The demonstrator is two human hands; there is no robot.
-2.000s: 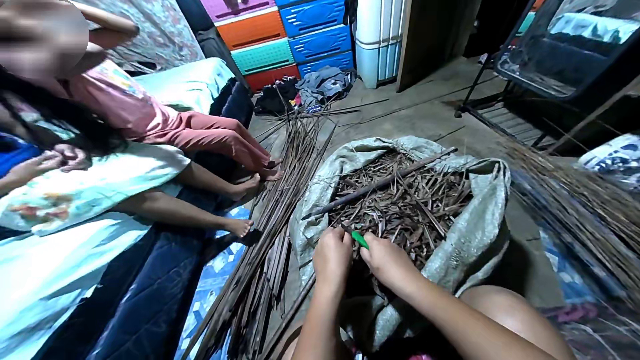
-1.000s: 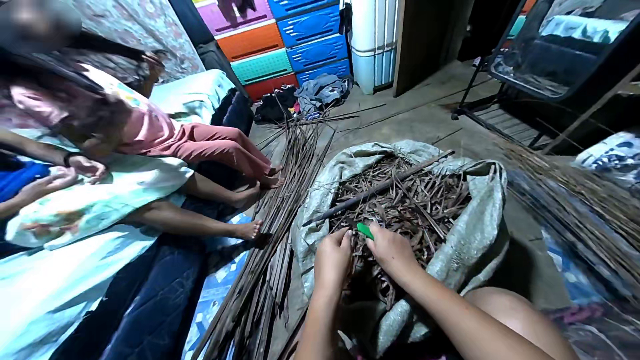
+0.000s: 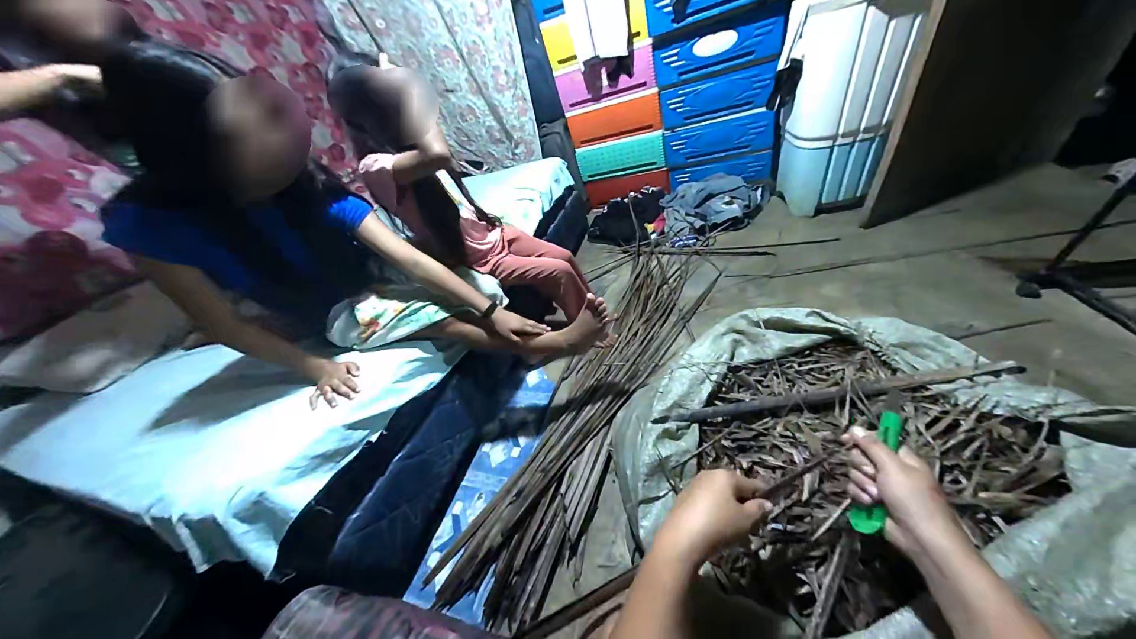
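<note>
My left hand (image 3: pixel 714 515) grips a dry brown leaf strip (image 3: pixel 794 477) over the sack, near its left side. In my right hand (image 3: pixel 896 488) is a green-handled knife (image 3: pixel 889 430), held upright, its dark blade partly hard to see. The strip reaches from the left hand toward the fingers of the right. Below both hands, a pale woven sack (image 3: pixel 781 326) with its mouth rolled down holds many short pieces of dry leaf. A long dark stick (image 3: pixel 843 393) lies across the top of the pieces.
Long dry leaf strips (image 3: pixel 568 444) lie in a bundle on the floor left of the sack. Several people sit on a low bed with a pale sheet (image 3: pixel 231 444). Clothes (image 3: pixel 714 209) lie before coloured plastic drawers (image 3: pixel 719 98). A dark stand leg (image 3: pixel 1056 282) is at right.
The view has swung left. My hands have moved apart, and the green knife handle now stands more upright. A person in blue now leans forward, one hand on the bed and the other at a foot.
</note>
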